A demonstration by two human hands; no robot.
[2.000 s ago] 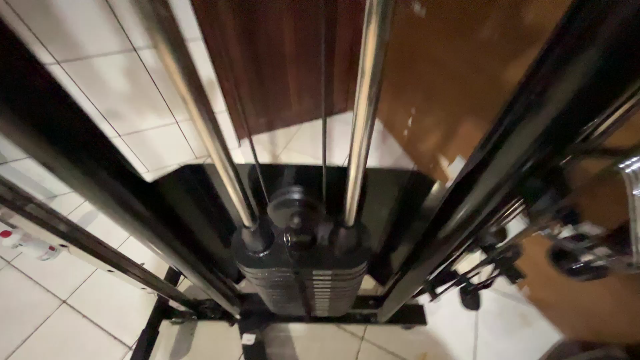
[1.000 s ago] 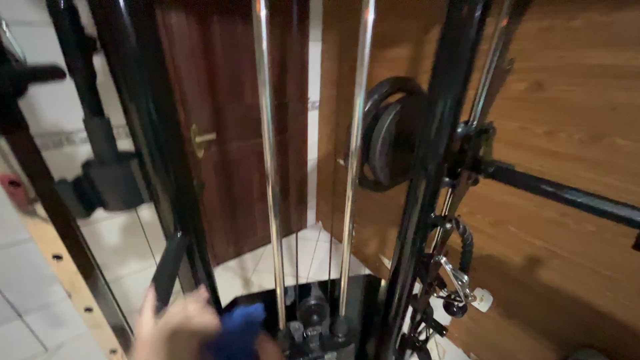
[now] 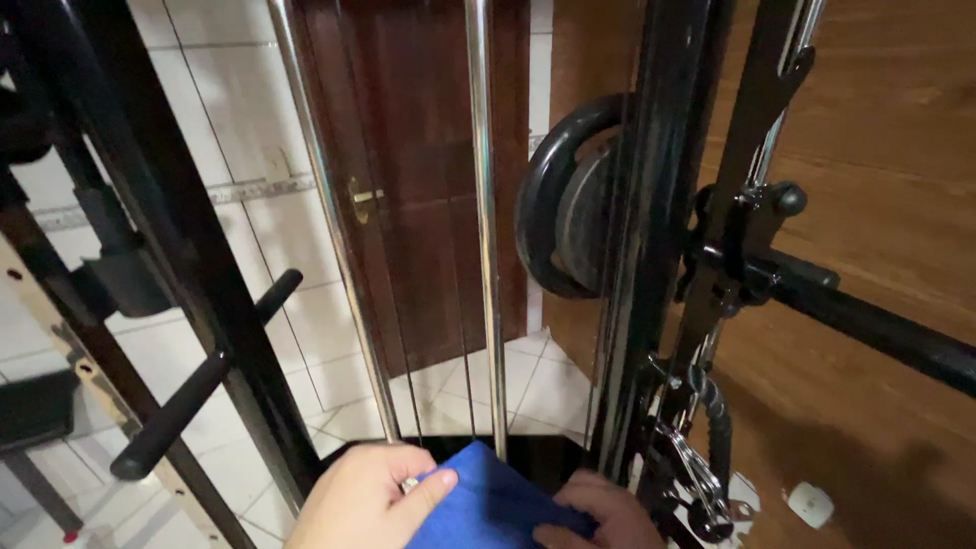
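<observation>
A blue cloth [image 3: 488, 499] is stretched between my two hands at the bottom middle. My left hand [image 3: 374, 492] pinches its upper left part between thumb and fingers. On the right side of the cloth, my right hand [image 3: 602, 515] grips it, slightly blurred. Just beyond the hands, two chrome guide rods [image 3: 484, 229] of a cable weight machine rise, with thin cables between them. The weight stack seen low between the rods earlier is hidden behind the hands and cloth.
Black steel uprights [image 3: 656, 229] flank the rods. A black peg handle [image 3: 171, 415] sticks out at left, weight plates [image 3: 587, 213] hang at right, and a black bar [image 3: 877, 324] extends rightward. Carabiners [image 3: 698, 465] hang lower right. Behind stands a wooden door [image 3: 435, 168].
The view has tilted up from the weight stack. Both hands have come further into view at the bottom, and the blue cloth now shows spread between them.
</observation>
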